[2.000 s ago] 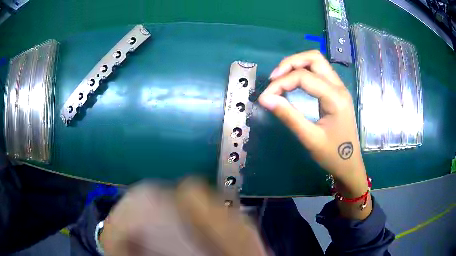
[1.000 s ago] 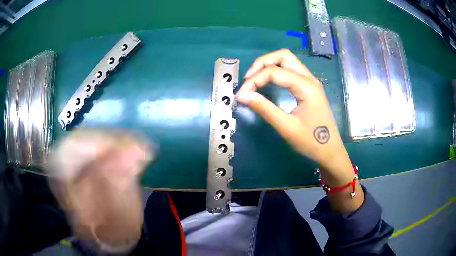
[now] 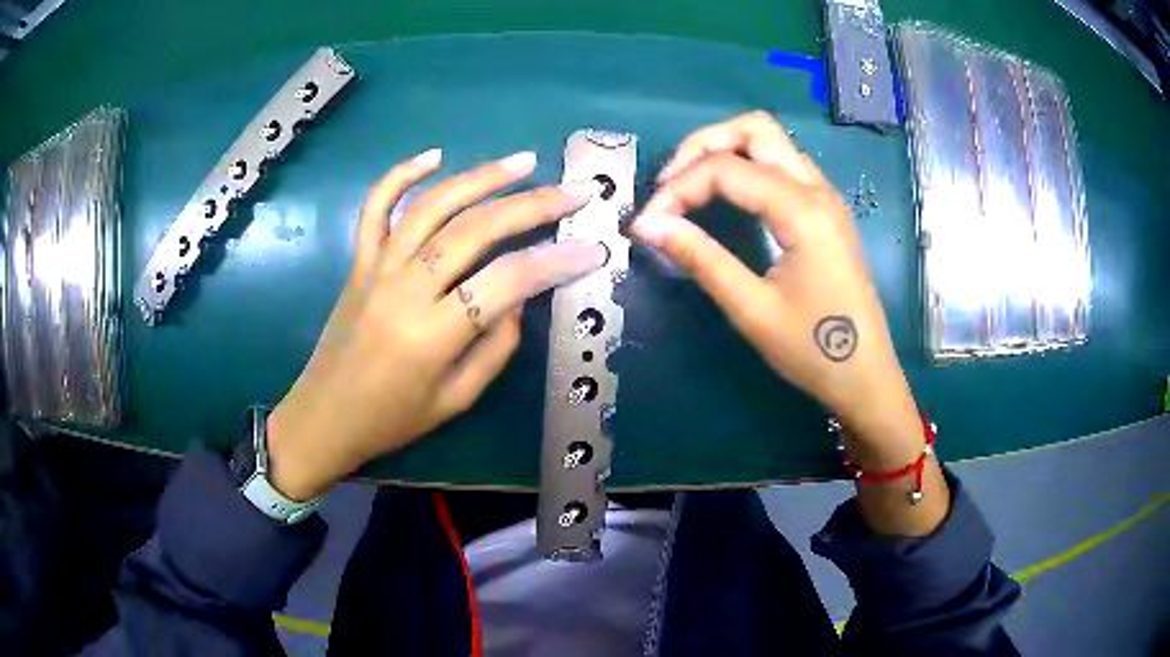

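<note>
A grey metal housing bar (image 3: 584, 417) with a row of round holes lies upright in front of me, its lower end past the bench's near edge. My left hand (image 3: 443, 276) reaches over it from the left, palm down and fingers apart, with two fingertips on the bar at its upper two holes. My right hand (image 3: 770, 263) is at the bar's upper right edge, thumb and index fingertips close together. Whether a small part is between them cannot be told. Small bright bits show inside the lower holes.
A second holed bar (image 3: 244, 180) lies slanted at the left. Clear ribbed trays stand at far left (image 3: 64, 270) and right (image 3: 1001, 205). A labelled grey bar (image 3: 862, 71) and blue tape (image 3: 798, 60) are at upper right. Tiny loose parts (image 3: 862, 195) lie beside the right tray.
My left hand has come from the lower left up onto the upper part of the bar, fingers spread. My right hand stays beside the bar's upper right edge with its fingertips close together.
</note>
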